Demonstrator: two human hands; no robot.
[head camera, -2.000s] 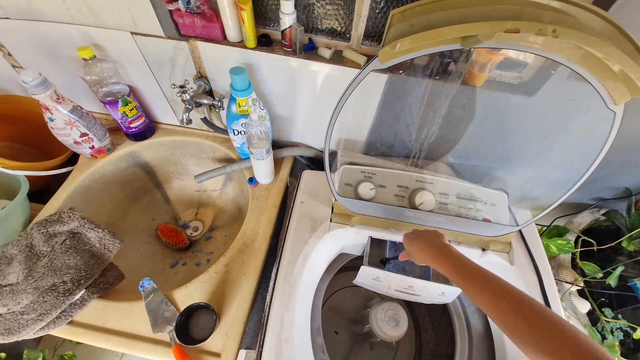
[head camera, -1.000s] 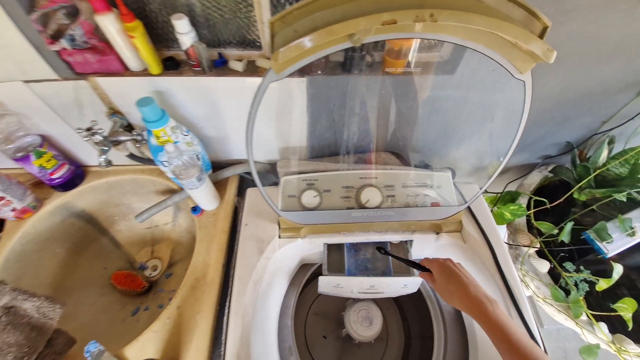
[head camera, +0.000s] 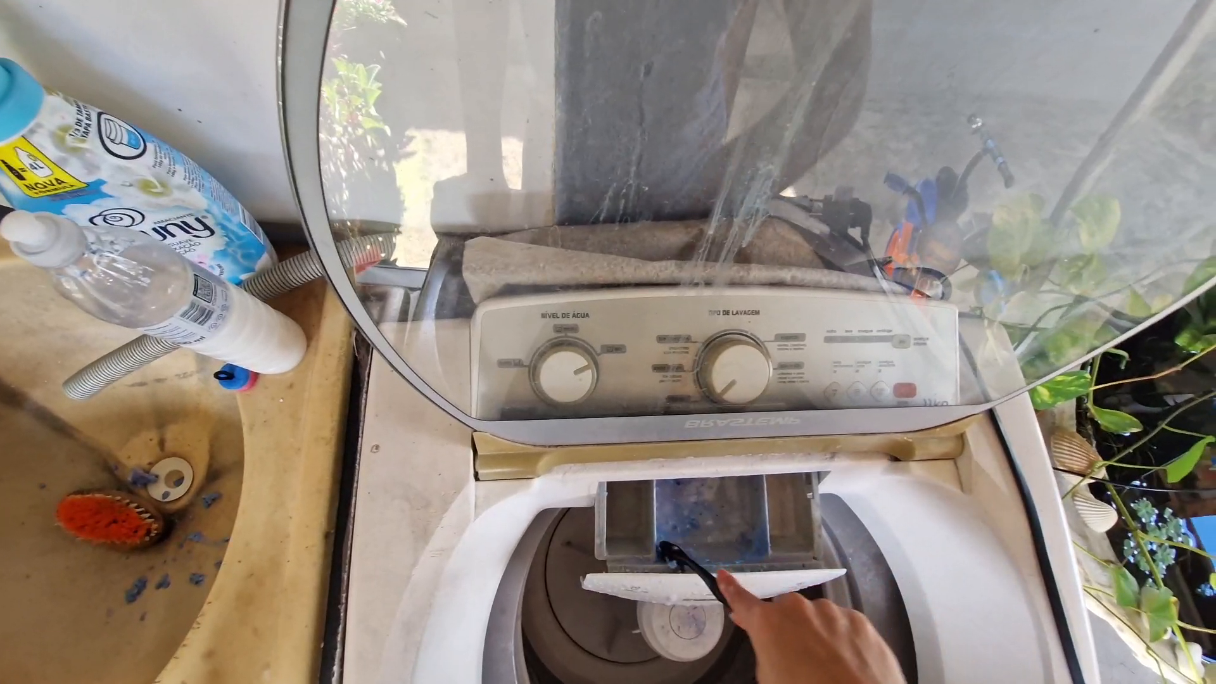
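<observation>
My right hand holds a black-handled small brush, its head in the detergent drawer of a top-load washing machine. The drawer is pulled out over the tub and has three compartments; blue residue covers the middle one. The brush head touches near the lower left corner of that middle compartment. Below the drawer's white front shows the agitator cap in the drum. The clear lid stands raised in front of the control panel. My left hand is out of view.
At left is a beige sink with an orange scrubbing brush, a drain and blue bits. A fabric softener bottle, a clear plastic bottle and a grey corrugated hose are at its back edge. Plants grow at right.
The view has moved closer to the washer. My right hand, with the brush, has gone from the drawer's right side to the lower left of its middle compartment.
</observation>
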